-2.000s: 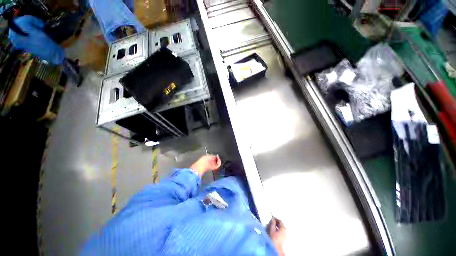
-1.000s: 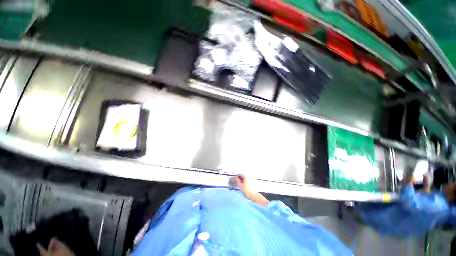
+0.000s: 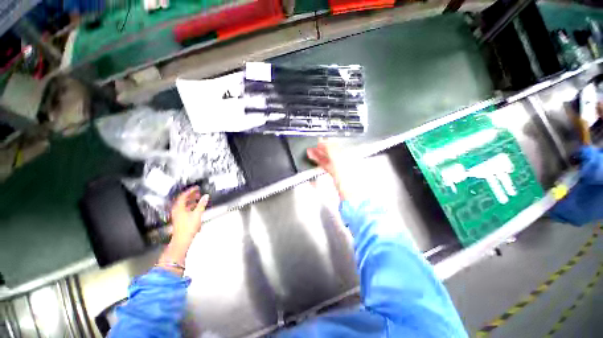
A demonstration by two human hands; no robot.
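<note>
My left hand (image 3: 187,210) is at the near edge of the crinkly clear component bags (image 3: 201,155), over the rail, thumb and fingers apart; whether it touches a bag is unclear. My right hand (image 3: 322,157) is at the far rail, just below the dark component tubes under shiny plastic (image 3: 307,99). Its fingers are blurred, and I cannot tell whether it holds anything. A white sheet (image 3: 218,105) lies partly under the tubes. A black tray (image 3: 264,157) stands right of the bags, another black tray (image 3: 112,218) left of them.
A large green board panel (image 3: 477,173) lies on the metal line (image 3: 297,231) to the right. Another person's blue sleeve (image 3: 582,191) and hand are at the far right. Red bins (image 3: 231,21) stand on the upper shelf. Yellow-black floor lines (image 3: 535,290) show at the lower right.
The view has turned and moved closer to the green shelf. My left hand has come up to the bags, and my right hand has reached from my waist to the far rail.
</note>
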